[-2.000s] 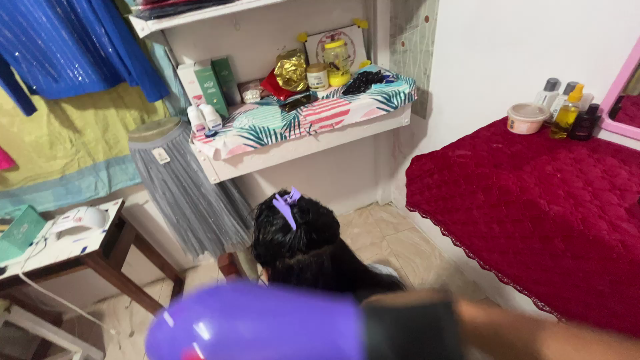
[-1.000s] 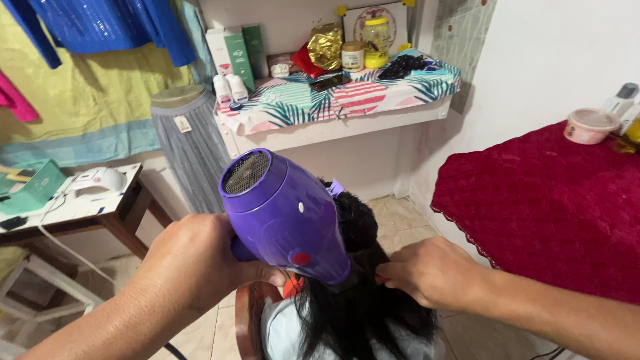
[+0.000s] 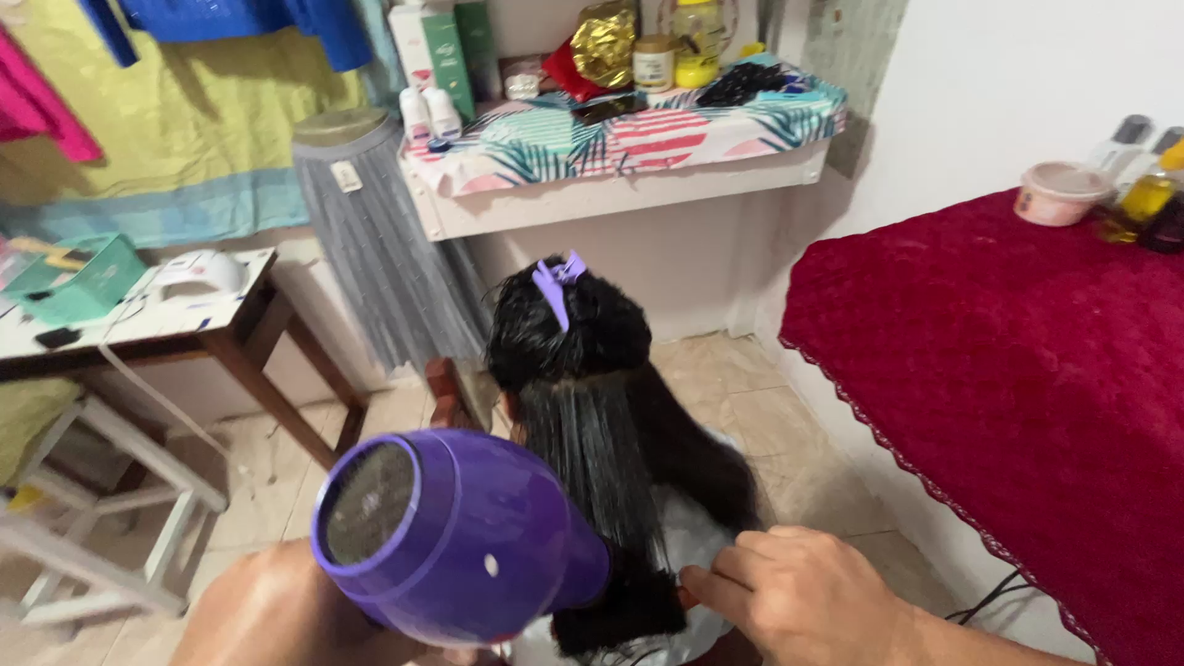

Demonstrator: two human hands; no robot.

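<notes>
A purple hair dryer (image 3: 472,536) is in my left hand (image 3: 287,610), which it partly hides. Its dark nozzle points right, against the lower end of a straight section of black hair (image 3: 592,462). My right hand (image 3: 805,592) grips the orange-brown handle (image 3: 687,592) of what looks like a hair brush, whose head is hidden in the hair ends. The hair belongs to a seated person in a light top (image 3: 689,527), seen from behind. A purple hair clip (image 3: 559,282) holds the upper hair on the crown.
A wall shelf (image 3: 629,199) with jars and boxes stands ahead, beside a grey skirt (image 3: 370,240). At left are a wooden-legged table (image 3: 222,333), its cord (image 3: 166,398) and a white stool (image 3: 139,504). A table under a red cloth (image 3: 980,370) lies to the right.
The dryer was level across the bottom at first, then upright over the hair; now it is lower, tilted toward the hair ends. My right hand has moved down along the hair since a second ago.
</notes>
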